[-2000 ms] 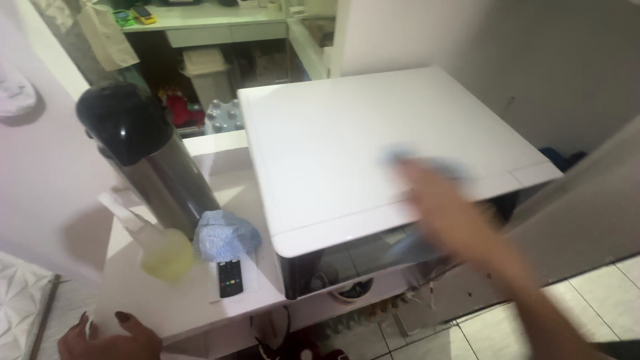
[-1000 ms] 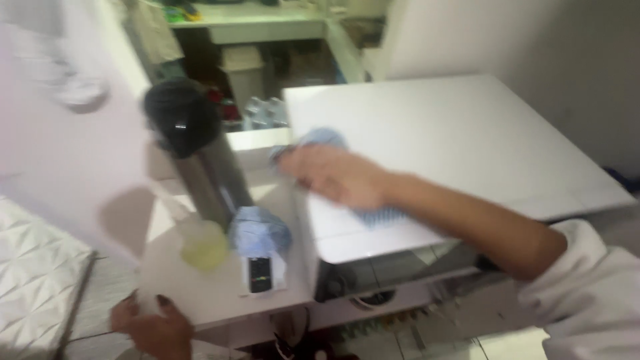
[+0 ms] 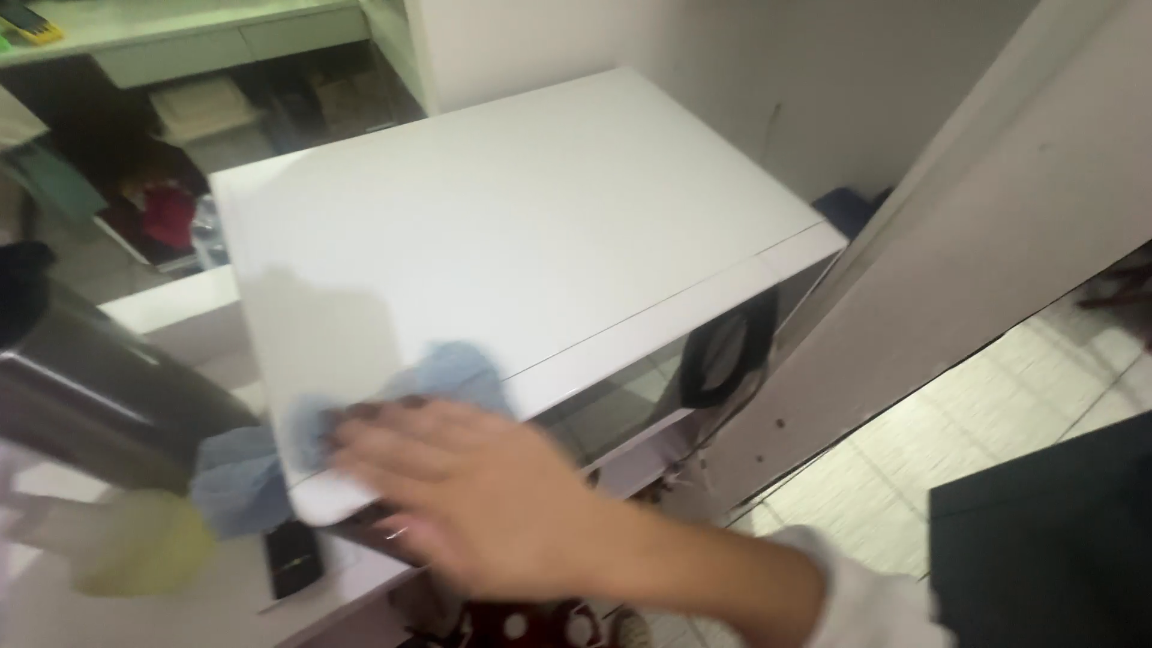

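My right hand (image 3: 468,486), blurred by motion, presses a blue cloth (image 3: 459,373) onto the front left corner of a white appliance top (image 3: 540,216), which looks like a microwave or small oven. The fingers lie over the cloth. Beside that corner, a crumpled blue cloth (image 3: 236,481) rests on the white counter (image 3: 207,612), next to a bottle holding yellow liquid (image 3: 148,544). A dark remote control (image 3: 292,558) lies just in front of them. My left hand is out of view.
A steel thermos with a black top (image 3: 108,378) stands at the left. Behind is a lower white ledge (image 3: 171,301), with a white desk (image 3: 180,31) farther back. A wall panel (image 3: 918,252) rises at the right; a dark flat surface (image 3: 1044,540) is at lower right.
My right hand and the cloth have moved over the appliance top, now at its front left corner. My left hand, earlier at the counter's front edge, has left the view. The view has shifted and come closer.
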